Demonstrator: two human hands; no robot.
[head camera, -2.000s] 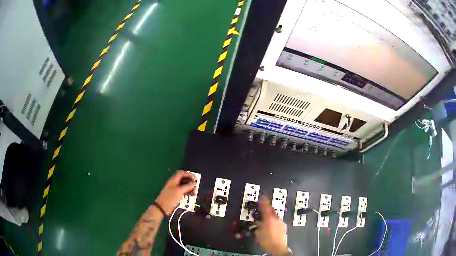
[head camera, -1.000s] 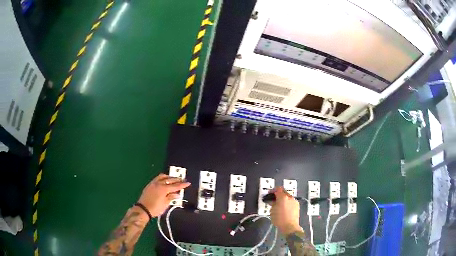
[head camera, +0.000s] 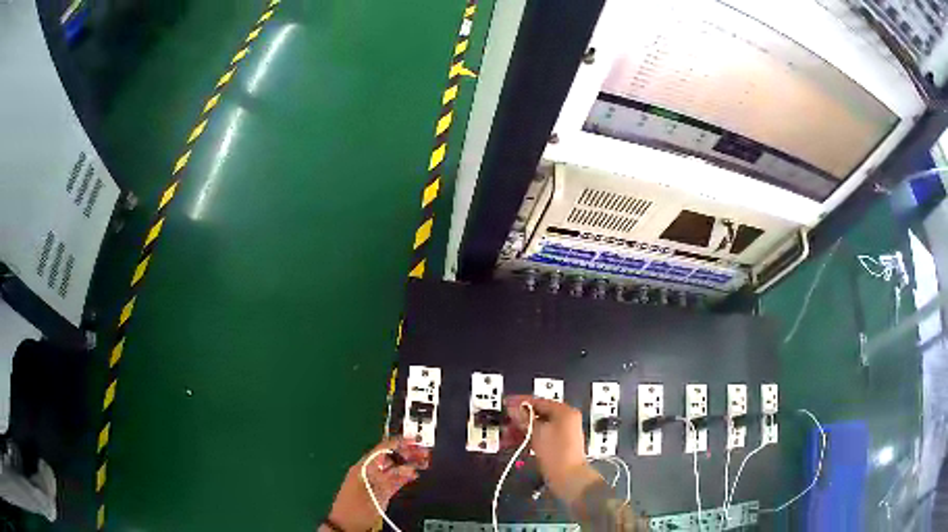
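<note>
A row of several white sockets stands on the black shelf. Black adapters sit on them, one on the leftmost socket and one on the second. My left hand is just below the leftmost socket, its fingers closed on the end of a white cable. My right hand is at the right side of the second adapter, holding the end of another white cable. It partly covers the third socket. My fingers hide both cable tips, so I cannot tell whether they are plugged in.
Green board strips lie along the shelf's front edge. White cables run to the sockets on the right. The test rack with its monitor and beige unit stands behind. A blue tray is at the right, and yellow-black tape crosses the green floor.
My right hand has moved left from the fourth socket to the second adapter and now holds a white cable. My left hand has dropped below the leftmost socket, uncovering its black adapter, and holds a cable.
</note>
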